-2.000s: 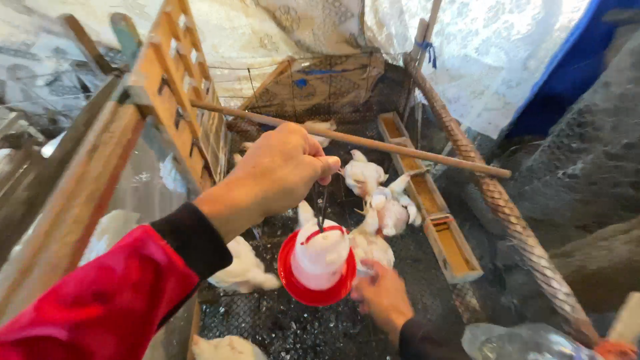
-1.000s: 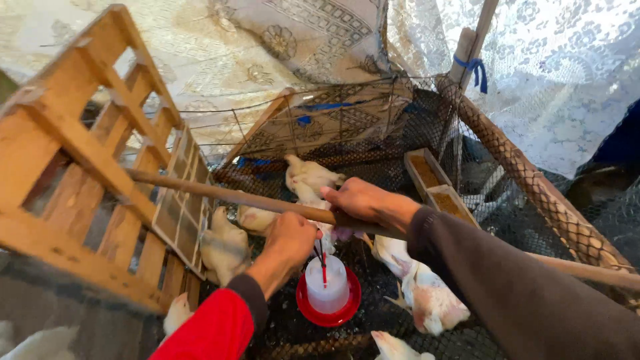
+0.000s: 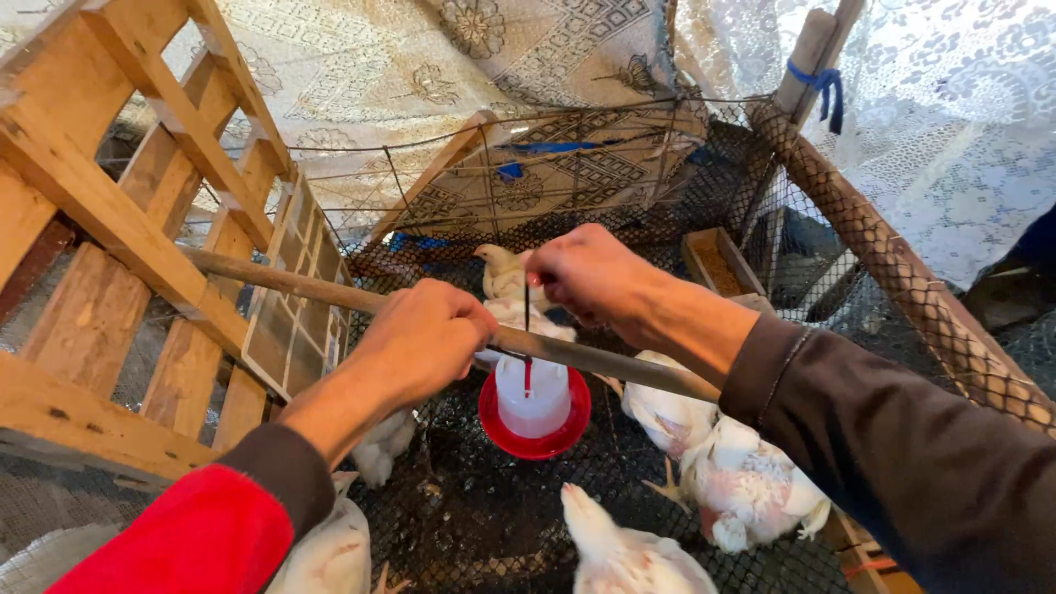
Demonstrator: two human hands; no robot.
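Note:
A white plastic poultry drinker (image 3: 532, 404) with a red base tray hangs below a horizontal wooden pole (image 3: 577, 356), on a dark cord (image 3: 527, 305). My right hand (image 3: 590, 276) pinches the upper part of that cord just above the pole. At the pole, my left hand (image 3: 433, 334) has its fingers curled near the cord; whether it grips the pole, the cord or both is partly hidden. Several white chickens stand around the drinker, one close in front (image 3: 631, 557) and others at its right (image 3: 747, 487).
A wooden pallet (image 3: 140, 231) leans at the left, with the pole's end against it. Netting covers a slanting pole (image 3: 891, 256) on the right. A wooden feed trough (image 3: 722, 264) lies behind my right forearm. Patterned cloth (image 3: 371, 74) hangs at the back.
Two seconds ago my left hand held the drinker up by its cord, in front of the pole. Now it hangs below the pole, and my right hand has moved from beside the drinker to the cord above.

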